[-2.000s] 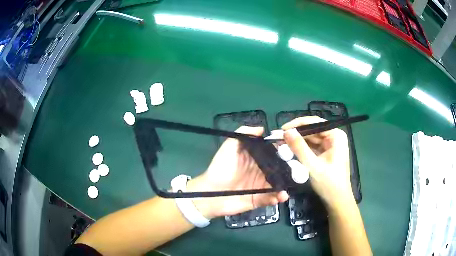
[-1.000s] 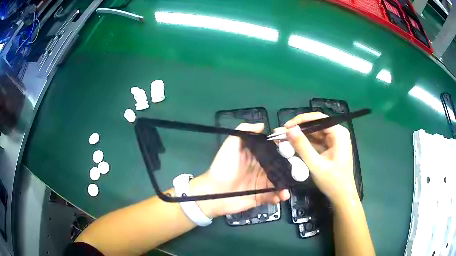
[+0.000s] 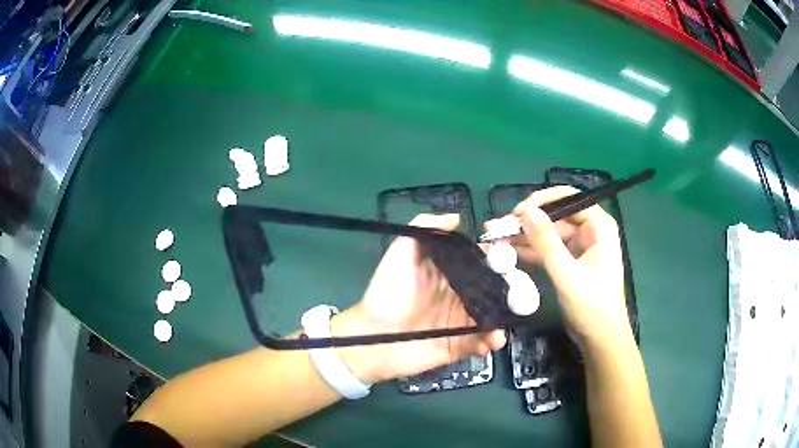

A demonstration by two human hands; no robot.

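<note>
My left hand (image 3: pixel 412 297) holds a black phone middle frame (image 3: pixel 368 336) by its solid right end, above the mat, its open window towards the left. My right hand (image 3: pixel 574 254) holds dark tweezers (image 3: pixel 604 194) like a pen. Their pale tips are at the frame's upper right end; whether they touch it or grip anything I cannot tell. White finger cots (image 3: pixel 523 292) show on right-hand fingertips beside the frame. Several more black frames (image 3: pixel 427 196) lie on the mat, partly hidden beneath my hands. A white band (image 3: pixel 337 372) is round my left wrist.
Loose white discs and stubby rolls (image 3: pixel 276 155) lie on the green mat (image 3: pixel 350 131) at left. A white tray (image 3: pixel 762 332) is at the right edge, with a black frame (image 3: pixel 771 184) beyond it. A red tray (image 3: pixel 653 22) is at the far right. Metal machinery (image 3: pixel 96 66) stands far left.
The tweezers' back end has risen slightly, and my right hand has shifted a little. The held frame has moved slightly left. A black frame has come into view at the right edge.
</note>
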